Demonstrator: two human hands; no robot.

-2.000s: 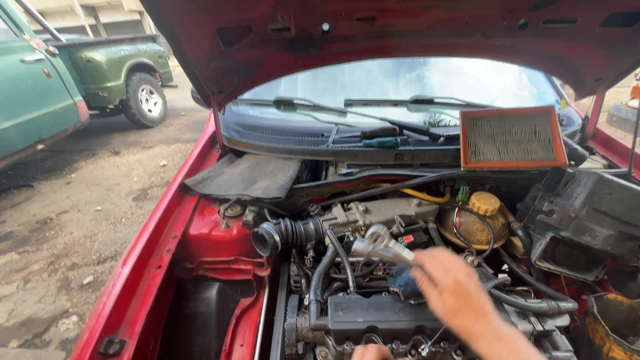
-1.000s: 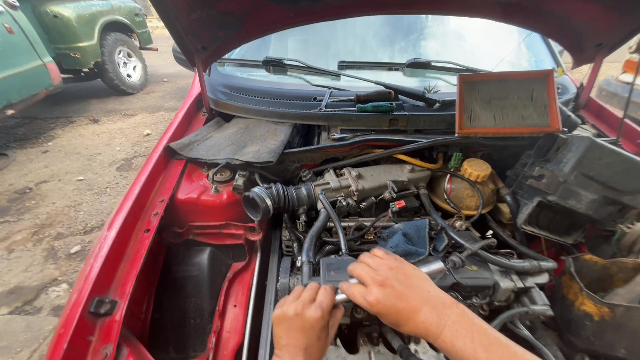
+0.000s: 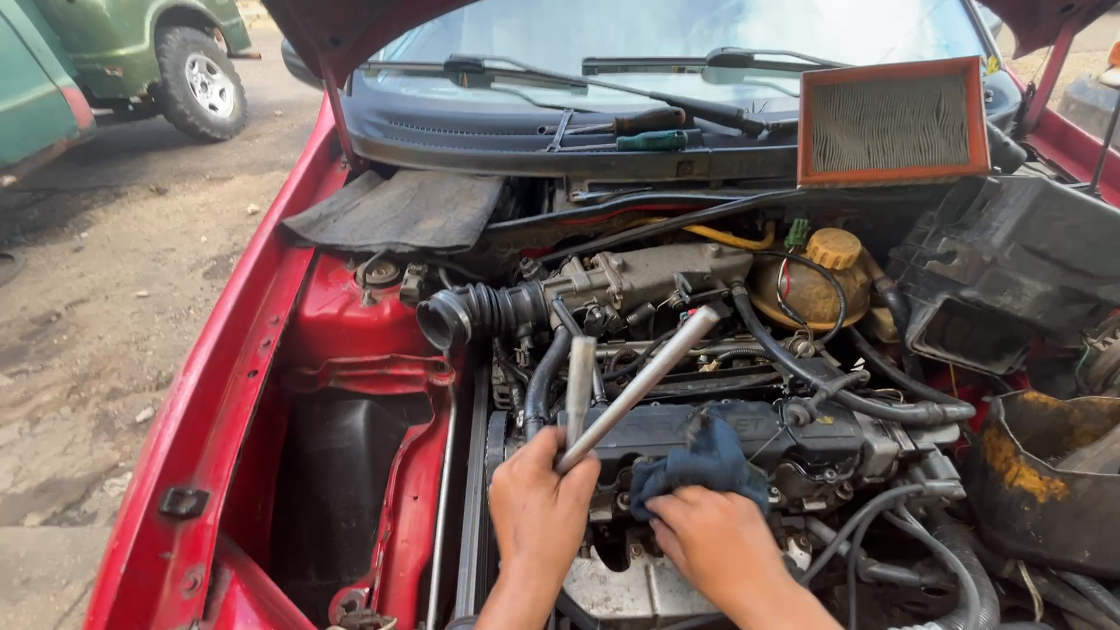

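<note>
My left hand (image 3: 542, 499) is closed around the lower ends of two metal bar tools. The longer metal bar (image 3: 643, 385) leans up to the right; the shorter metal tool (image 3: 579, 385) stands nearly upright beside it. My right hand (image 3: 713, 534) grips a dark blue cloth (image 3: 704, 459) on the front edge of the black engine cover (image 3: 814, 437). The lower parts of the tools are hidden in my left hand. Behind them lie the corrugated air intake hose (image 3: 481, 311) and the metal intake manifold (image 3: 652, 271).
A pleated air filter (image 3: 888, 122) leans at the windshield base, near screwdrivers (image 3: 652, 140). A yellow-capped coolant reservoir (image 3: 814, 284) and black air filter housing (image 3: 1015, 262) are at right. A dark mat (image 3: 402, 210) lies at the left rear; the red fender (image 3: 219, 376) edges the bay.
A second ago both hands were together on the metal tool and the cloth lay on the engine. Now the tools are in my left hand, and my right hand has taken hold of the cloth.
</note>
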